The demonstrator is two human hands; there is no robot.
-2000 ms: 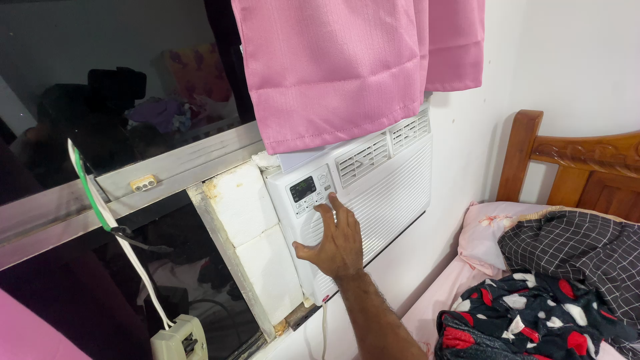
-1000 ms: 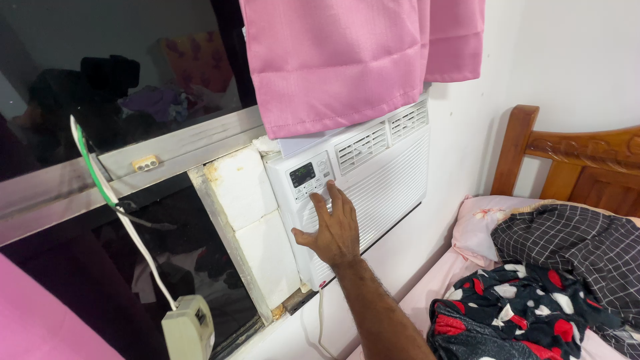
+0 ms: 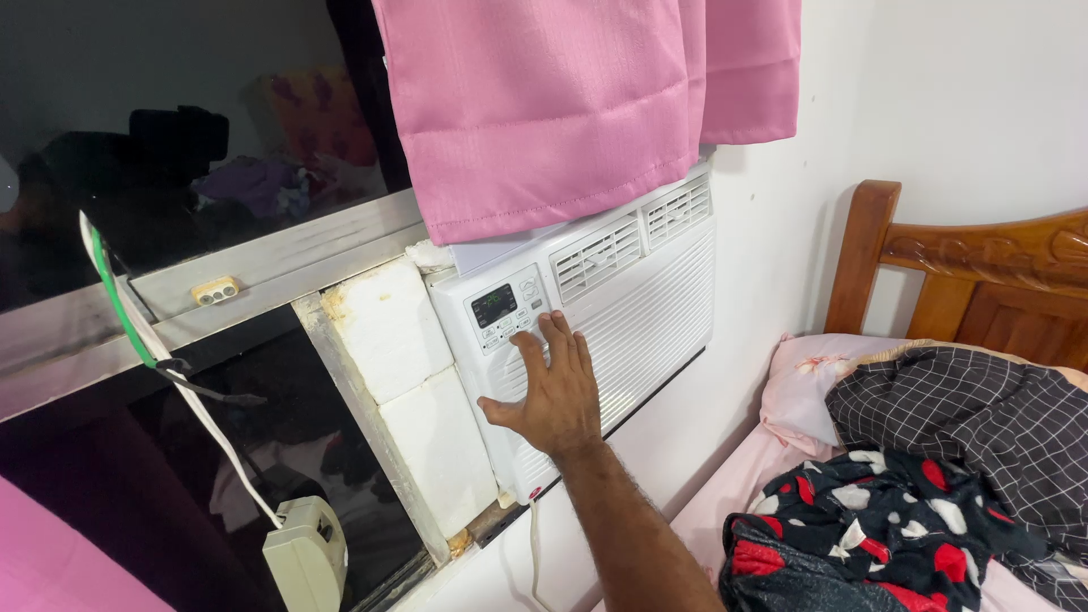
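My right hand (image 3: 548, 395) is at the front of a white window air conditioner (image 3: 646, 323), its back toward the camera. The thumb is spread to the left, and the index fingertip is at the lower buttons of the control panel (image 3: 510, 310). Whether it presses one, I cannot tell. The other fingers point up beside the panel, over the front grille. The hand holds nothing. Green digits show on the dark display (image 3: 494, 306) above the index finger. Louvered air vents (image 3: 597, 257) lie to the right of the panel. My left hand is out of view.
A pink curtain (image 3: 544, 110) hangs over the unit's top. White filler blocks (image 3: 391, 340) stand between unit and window frame. Wires with a green strand (image 3: 115, 293) run to a beige electrical box (image 3: 306, 552) at lower left. A wooden headboard (image 3: 863, 255) and bed with patterned cloths (image 3: 875, 518) are on the right.
My right hand stays at the control panel throughout, with only small shifts of the fingers over the lower buttons.
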